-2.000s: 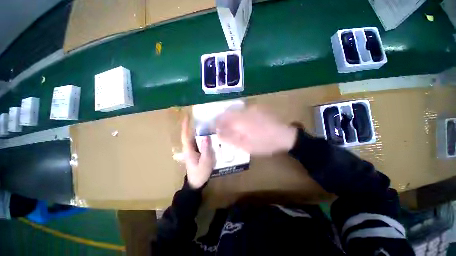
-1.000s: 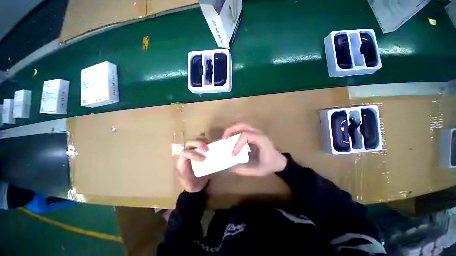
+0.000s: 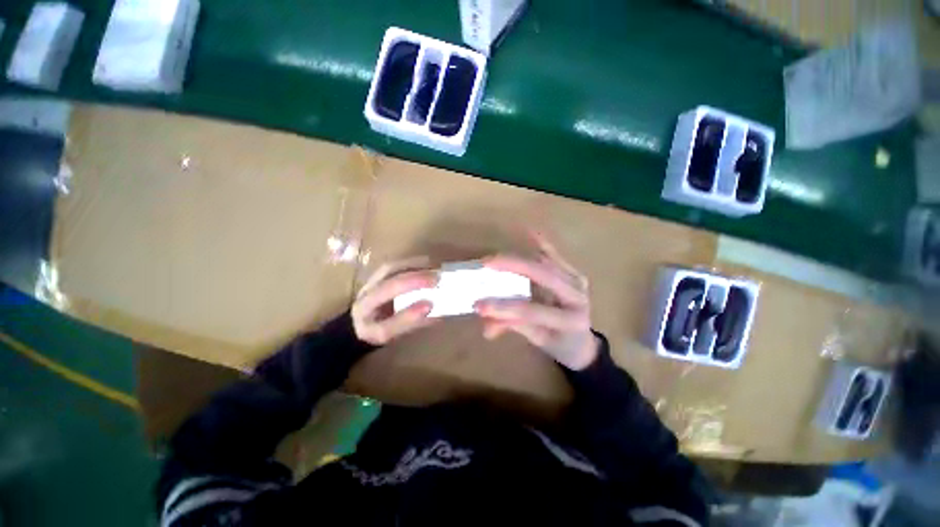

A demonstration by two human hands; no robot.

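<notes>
My left hand (image 3: 392, 304) and my right hand (image 3: 546, 304) hold a white box (image 3: 462, 291) between them above the cardboard-covered bench. The box shows a narrow plain white face, and fingers cover both its ends. No black units show in it. To its right on the bench, an open white tray (image 3: 661, 319) holds two glossy dark units with a small dark piece between them.
The green belt (image 3: 577, 72) carries open filled trays (image 3: 426, 91) (image 3: 718, 162), closed white boxes (image 3: 146, 43) at upper left and pale printed pieces (image 3: 853, 91) at upper right. Another filled tray (image 3: 855, 399) lies on the cardboard covering (image 3: 258, 226) at far right.
The view has tilted and shifted. The white box is turned so a narrower face shows, with both hands still on it. Two seconds ago my hands were over a blurred white box on the bench.
</notes>
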